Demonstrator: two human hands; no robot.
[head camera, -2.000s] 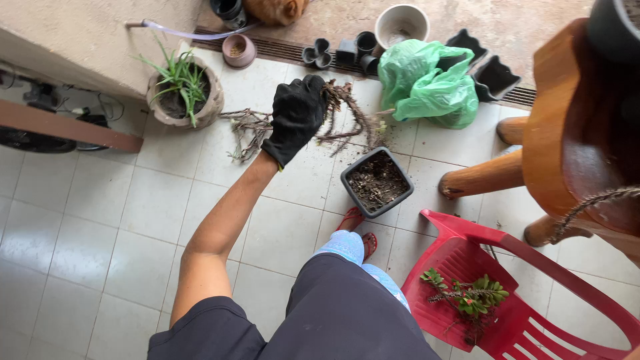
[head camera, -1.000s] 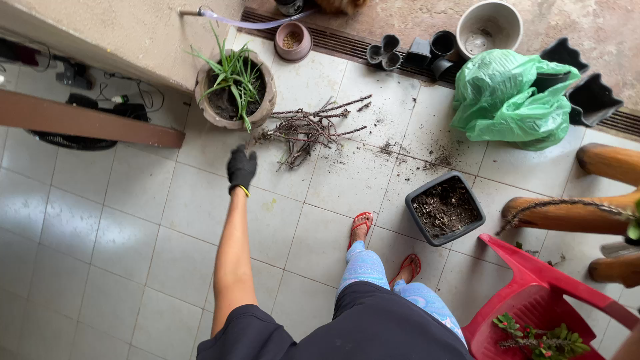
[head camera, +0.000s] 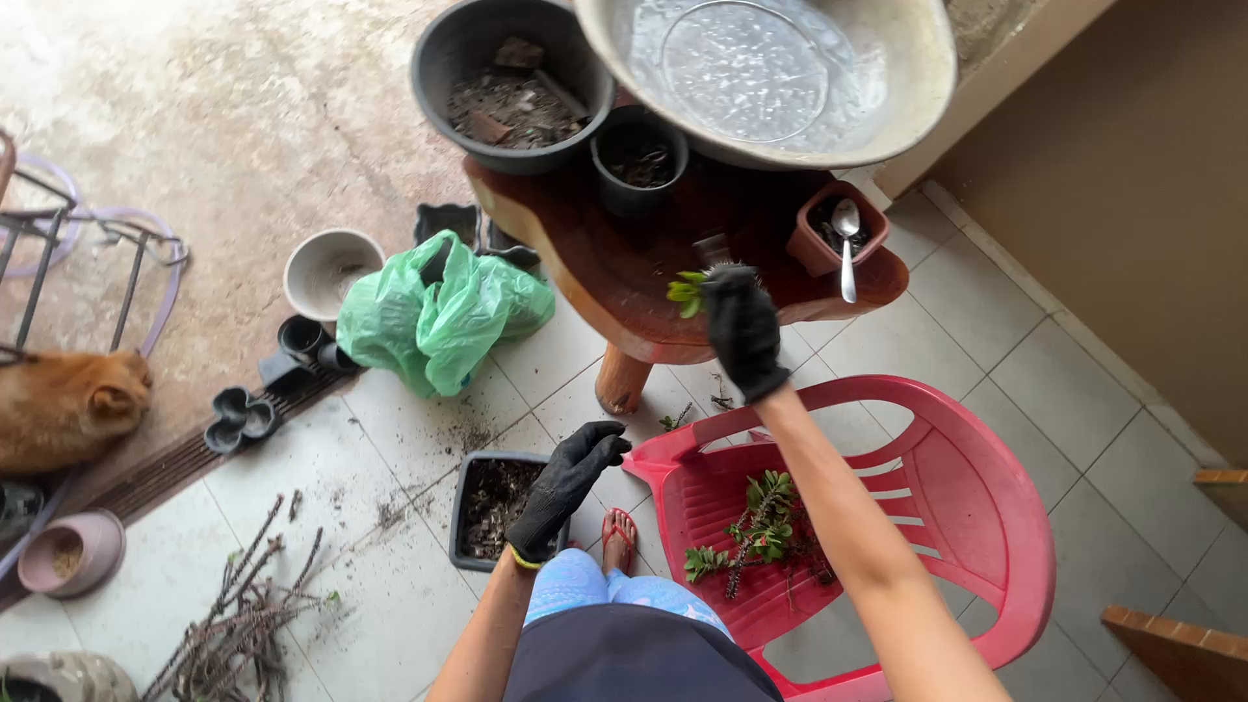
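My right hand (head camera: 743, 331), in a black glove, is closed around a thorny plant cutting (head camera: 689, 292) above the wooden table (head camera: 624, 283); green leaves stick out at its left. My left hand (head camera: 570, 483), also gloved in black, is empty with fingers apart, over the edge of a dark square pot (head camera: 478, 507) of soil. More leafy, thorny cuttings (head camera: 765, 526) lie on the seat of the red plastic chair (head camera: 877, 419). A brown square pot (head camera: 840, 229) with a metal spoon (head camera: 847, 239) resting in it stands on the table's right end.
On the table are a large metal basin (head camera: 907, 88), a large gray pot (head camera: 429, 117) and a small dark pot (head camera: 639, 195). A green plastic bag (head camera: 439, 312), a white pot (head camera: 331, 273) and dry thorny stems (head camera: 234, 624) lie on the floor. An orange cat (head camera: 68, 409) rests at left.
The view has swung right to the table and chair. Both gloved hands now show, the right one with a leafy cutting; only one showed in the earlier frames.
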